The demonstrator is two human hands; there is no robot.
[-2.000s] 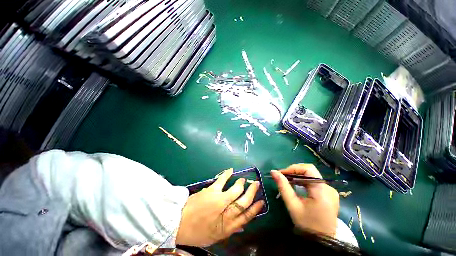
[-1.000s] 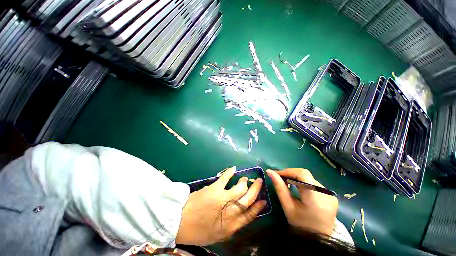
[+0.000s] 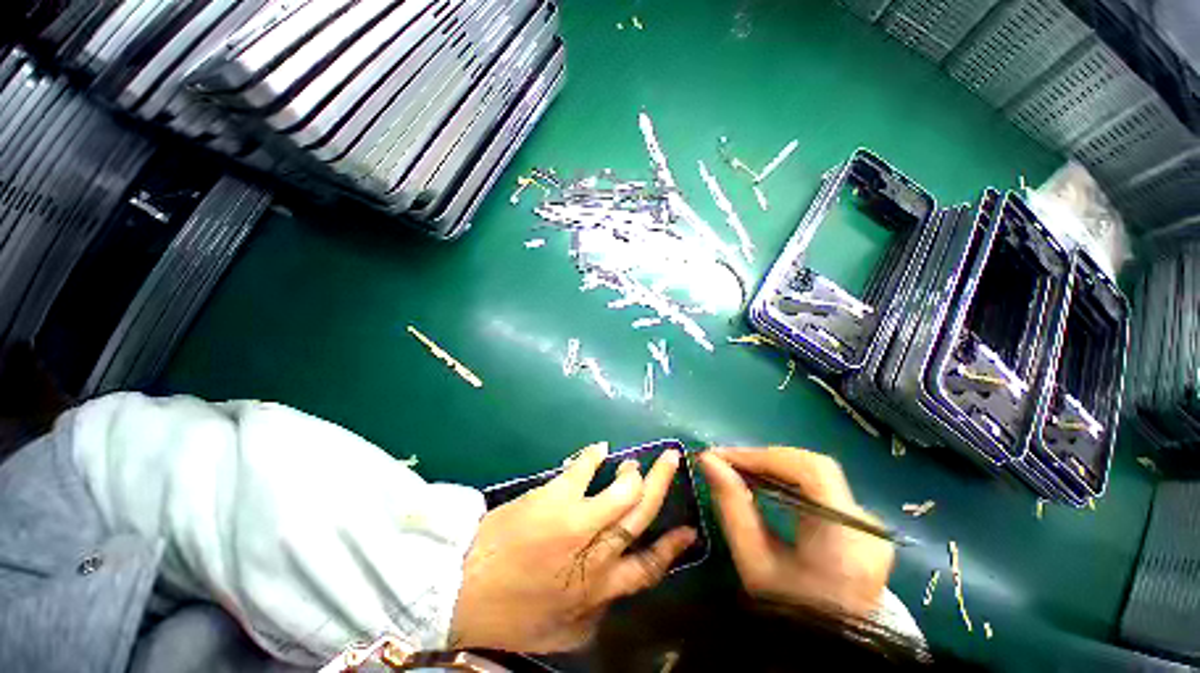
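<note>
A dark phone middle frame (image 3: 699, 523) with a thin silver rim lies at the near edge of the green mat. My left hand (image 3: 559, 546) lies over it, fingers spread across its opening and on its rim, holding it down. My right hand (image 3: 803, 533) holds slim dark tweezers (image 3: 842, 515) like a pen. Their tips are at the frame's upper right corner, beside my left fingertips; whether they grip a strip is too small to tell. The frame's left part is hidden under my left hand.
Pale strips (image 3: 645, 256) lie heaped on the green mat (image 3: 395, 283). Stacked frames (image 3: 823, 309) stand right, before a clear plastic bag (image 3: 1082, 217). Large frame stacks (image 3: 382, 105) lean at left. Yellow slivers (image 3: 444, 356) lie scattered. Grey ribbed rows (image 3: 974, 79) line the back right.
My left index finger has moved up to the frame's corner. The tweezers' rear end has swung lower. The whole view has shifted slightly.
</note>
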